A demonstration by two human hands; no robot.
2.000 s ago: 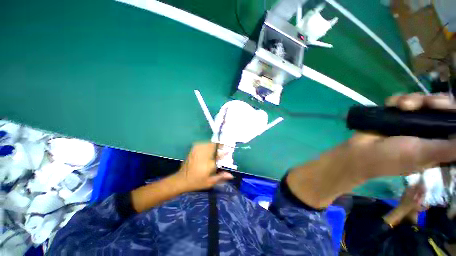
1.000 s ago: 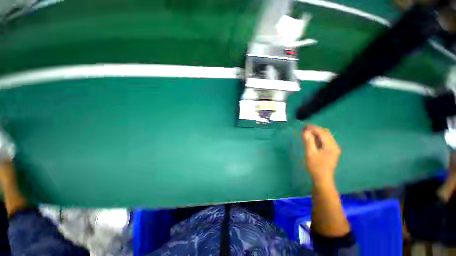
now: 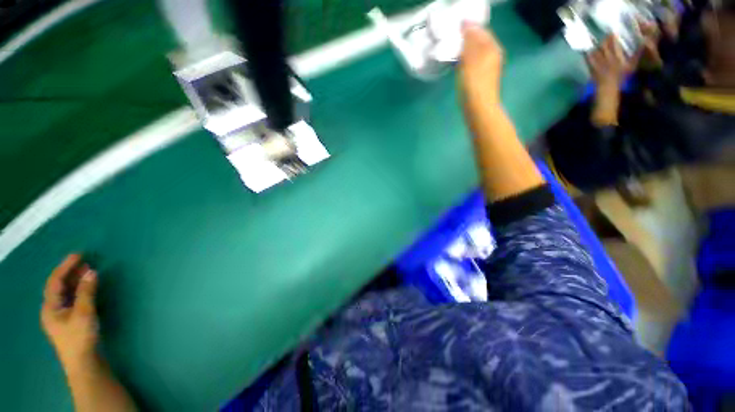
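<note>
A white camera unit (image 3: 439, 36) with a thin arm sticking out is at the upper middle, over the white strip at the bench's far side. My right hand (image 3: 482, 64) holds its right side; the unit is blurred and its underside is hidden. My left hand (image 3: 72, 310) is low at the left over the green bench, fingers curled and apart, with nothing seen in it. The black electric screwdriver (image 3: 262, 60) hangs tip down in front of the silver-grey screw feeder (image 3: 234, 121), hiding part of it.
A blue tote (image 3: 427, 253) with white pieces is below the bench edge, under my right forearm. At the upper right, another worker's hands (image 3: 608, 60) hold white parts. A white strip (image 3: 105, 177) separates the bench from the darker green belt.
The view has swung right. My right hand, empty beside the screwdriver before, has moved right and now holds the white unit. My left hand, cut off at the left edge before, now shows empty.
</note>
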